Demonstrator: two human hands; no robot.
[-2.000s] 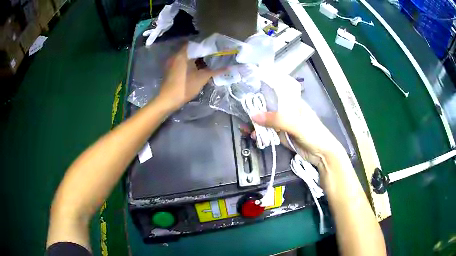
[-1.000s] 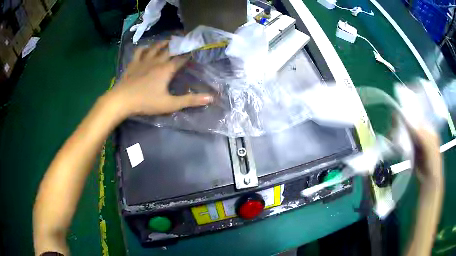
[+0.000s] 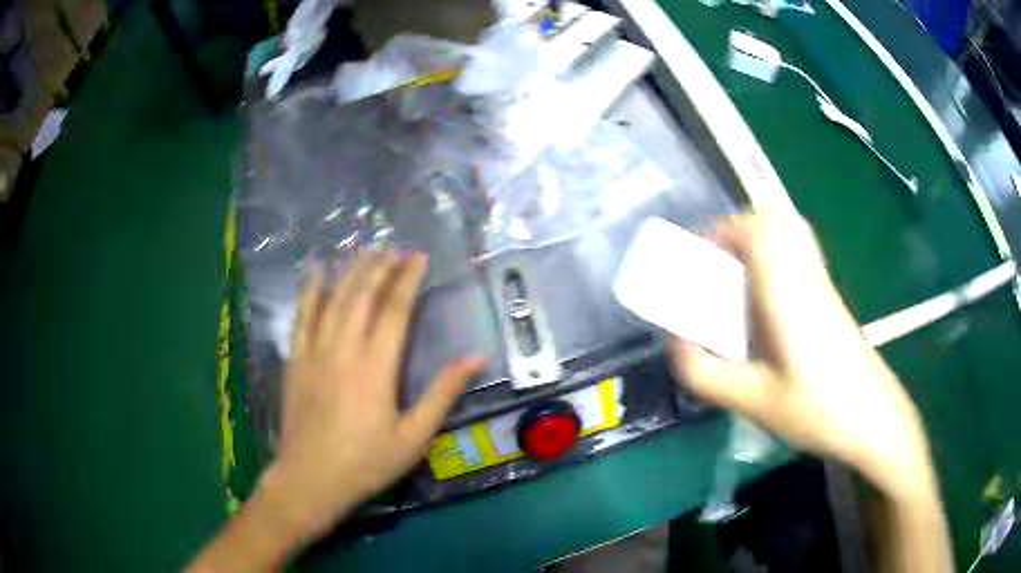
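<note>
My right hand (image 3: 784, 336) holds a white power adapter (image 3: 682, 287) over the right front corner of the machine. Its cord is mostly hidden; a pale blurred piece hangs below the hand. My left hand (image 3: 356, 364) is spread flat with fingers apart over the left part of the dark machine top (image 3: 448, 325), holding nothing. Clear plastic bags (image 3: 560, 202) lie crinkled on the top, their cloudy bunched edge with a yellow strip (image 3: 434, 77) at the far end.
The slotted metal bracket (image 3: 521, 325) and red button (image 3: 549, 430) are at the front centre. White blocks (image 3: 582, 56) stand at the far right corner. Another adapter (image 3: 755, 56) lies on the green conveyor belt (image 3: 834, 213), beyond the white side rail (image 3: 717, 123). A divider bar (image 3: 940, 304) crosses the belt.
My right hand came back from over the belt with an adapter. My left hand moved from the bag's far part towards the front left. The view shifted slightly.
</note>
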